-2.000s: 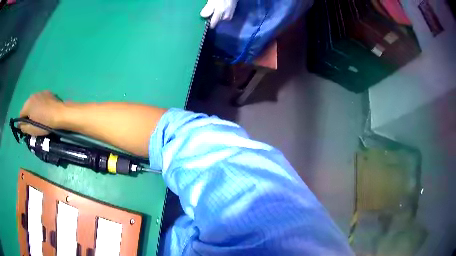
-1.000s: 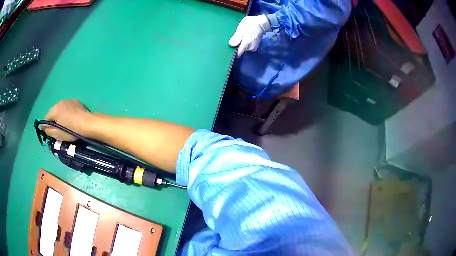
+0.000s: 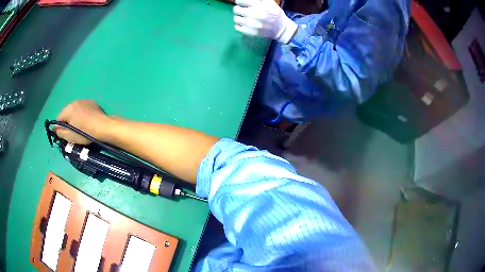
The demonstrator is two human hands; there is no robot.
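Note:
My right hand (image 3: 80, 122), bare, is curled at the rear end of the black electric screwdriver (image 3: 114, 167) and its looped cord; the fingertips are hidden. The screwdriver lies along the underside of my forearm, with its yellow ring and thin bit pointing back towards my blue sleeve. The orange-brown assembly fixture (image 3: 114, 219) lies just below it on the green mat, cut off by the bottom edge. White inserts (image 3: 91, 241) show in its three slots, with no green boards over them. My left hand is out of the picture.
Green circuit boards (image 3: 31, 61) lie on the dark belt at the left. A red mat (image 3: 74, 2) shows at the top left. Another person's white-gloved hand (image 3: 260, 20) is over the mat's far edge. A dark bin (image 3: 409, 106) stands on the floor at the right.
The view has shifted, bringing more of the belt and boards into sight. The other person's gloved hand has moved up and inward over the mat. My right hand and the screwdriver keep nearly the same place beside the fixture.

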